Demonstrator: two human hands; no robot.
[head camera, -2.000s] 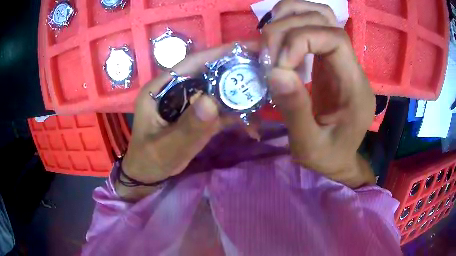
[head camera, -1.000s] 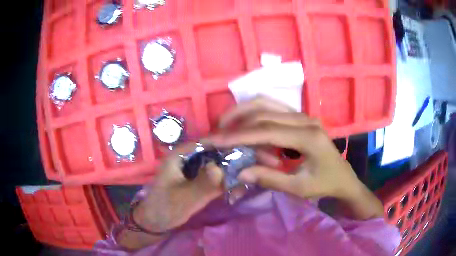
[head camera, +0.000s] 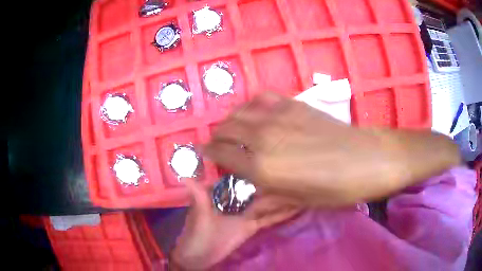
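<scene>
My left hand is at the bottom centre, fingers curled around one watch head with dark, glossy glass facing up. My right hand is blurred and reaches left across the front of the red-orange compartment tray, just above my left hand. Its fingertips are over a front pocket, and what they hold is hidden. Watch heads with bright whitish discs lie singly in pockets on the left, including one in the front left corner pocket. A white cloth lies on the tray, partly behind my right hand.
Another red-orange tray is below at the lower left, with a pale strip on its edge. A calculator, white paper and a blue pen are at the right. The dark green bench top shows at left.
A watch head now lies in the front left corner pocket, which was empty. My right hand has moved away from the watch heads to over the tray. The view has shifted, moving the tray right.
</scene>
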